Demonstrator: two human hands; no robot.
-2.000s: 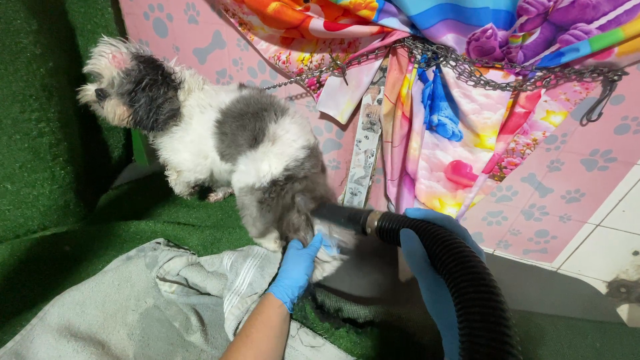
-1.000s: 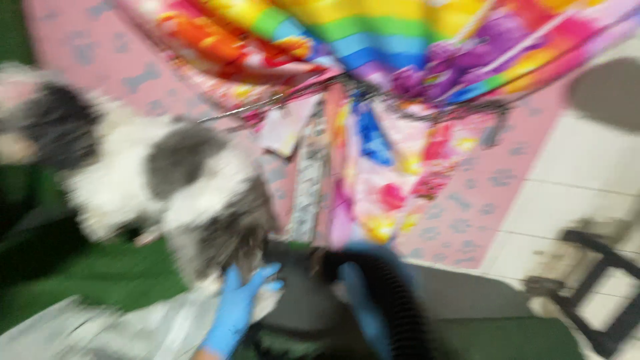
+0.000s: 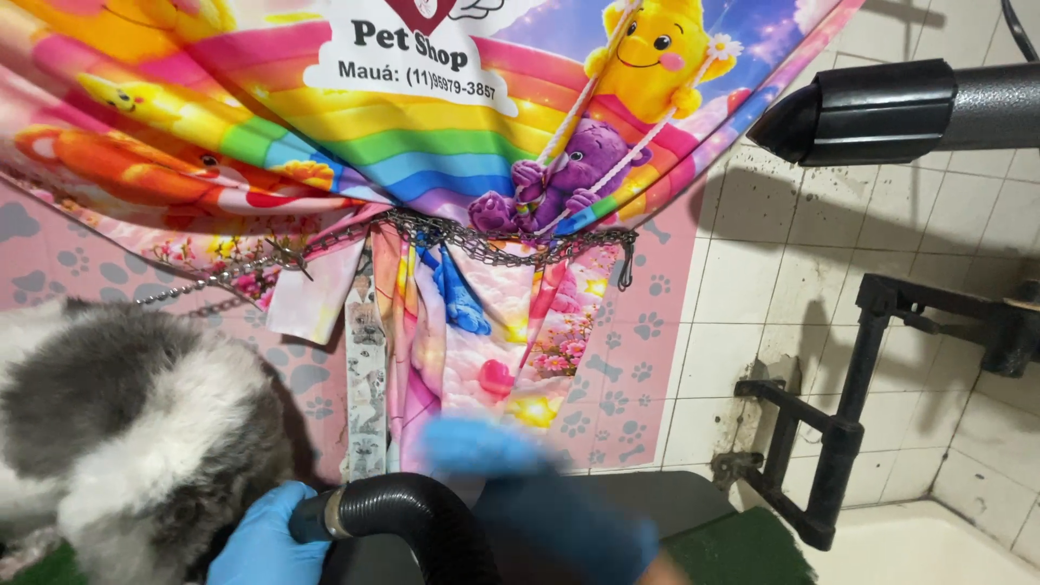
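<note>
My left hand (image 3: 268,536), in a blue glove, is closed around the end of a black corrugated hose (image 3: 406,508) at the lower left. Just left of it stands a dog with fluffy grey and white fur (image 3: 154,414), its head out of view. My right hand (image 3: 487,447), also blue-gloved, is blurred by motion in front of the hanging cloth, to the right of the hose bend; whether it holds anything cannot be made out. A metal chain (image 3: 195,286) runs from near the dog to the cloth.
A printed colourful cloth (image 3: 431,154), gathered by a chain, hangs on the pink paw-print wall. A black nozzle on an arm (image 3: 886,114) juts in at upper right. Below it are a black metal wall bracket (image 3: 845,422) and a white basin (image 3: 926,544). Green turf (image 3: 731,552) lies at the bottom.
My left hand has gone from the dog's rear to the hose end. My right hand has come off the hose. The view has swung to the right.
</note>
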